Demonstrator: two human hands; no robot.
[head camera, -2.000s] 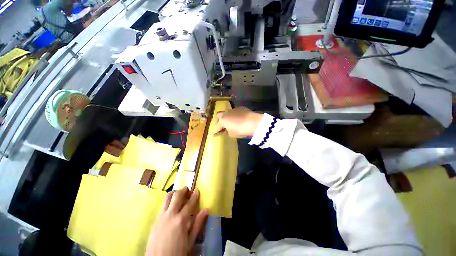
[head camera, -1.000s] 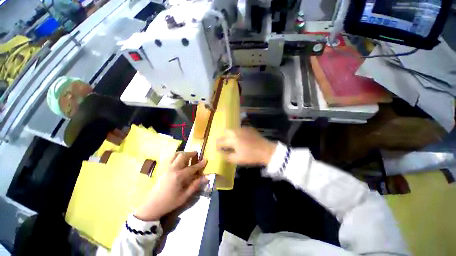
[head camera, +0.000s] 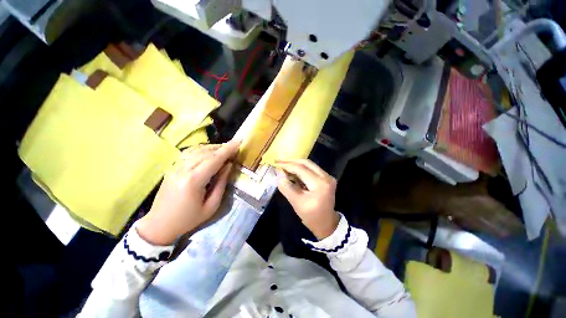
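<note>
An orange-yellow clamp plate (head camera: 271, 115) with a dark slot lies along the long narrow machine arm (head camera: 214, 245). A yellow workpiece (head camera: 319, 102) lies under and beside the plate, mostly on its right. My left hand (head camera: 188, 189) is at the near left corner of the plate, thumb and fingers pinched together at the yellow edge. My right hand (head camera: 312, 191) pinches the near edge of the workpiece at the right side. A dark item shows partly inside the right fingers; I cannot tell what it is.
A stack of yellow pieces (head camera: 102, 152) with brown patches lies left of the arm. The white machine head (head camera: 329, 25) hangs over the plate's far end. A red ribbed pad (head camera: 465, 121), loose sheets (head camera: 527, 155) and a second yellow pile (head camera: 453, 289) are at the right.
The view has tilted down and closer. My right hand has moved back to the workpiece's near edge. The near end of the workpiece now sits about level with the plate's near end.
</note>
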